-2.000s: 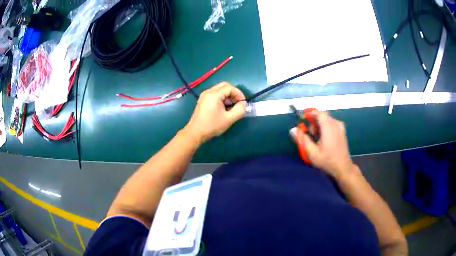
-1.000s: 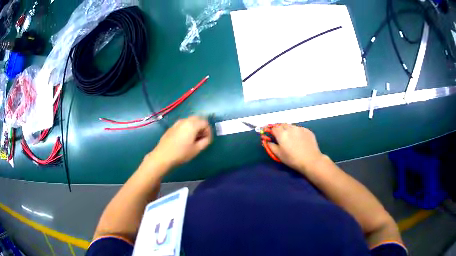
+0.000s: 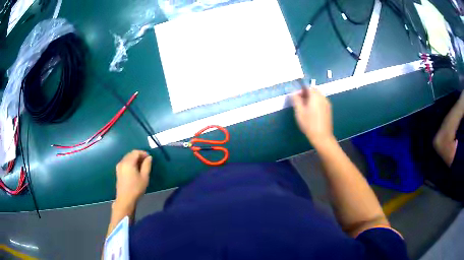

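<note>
The red-handled scissors (image 3: 210, 145) lie on the green mat, out of both hands. Their blades are at the left end of the long pale strip (image 3: 239, 114). Black sleeving (image 3: 137, 118) from the coil (image 3: 56, 76) crosses this end and stops just below it. My left hand (image 3: 133, 172) is near the mat's front edge, left of the scissors, fingers curled and apparently empty. My right hand (image 3: 313, 111) is over the strip farther right, blurred, with a short dark piece showing at its fingertips; its full length is unclear.
A white sheet (image 3: 229, 56) lies behind the strip. Red wires (image 3: 102, 132) lie at the left. Black cables with white bands (image 3: 336, 30) and a slanted white strip (image 3: 369, 38) are at the far right. A person's arm (image 3: 450, 129) shows at the right edge, beside a blue stool (image 3: 389, 157).
The scissors have left my right hand and lie on the mat. My right hand has moved right along the strip. The black piece no longer lies across the sheet. The view has shifted right.
</note>
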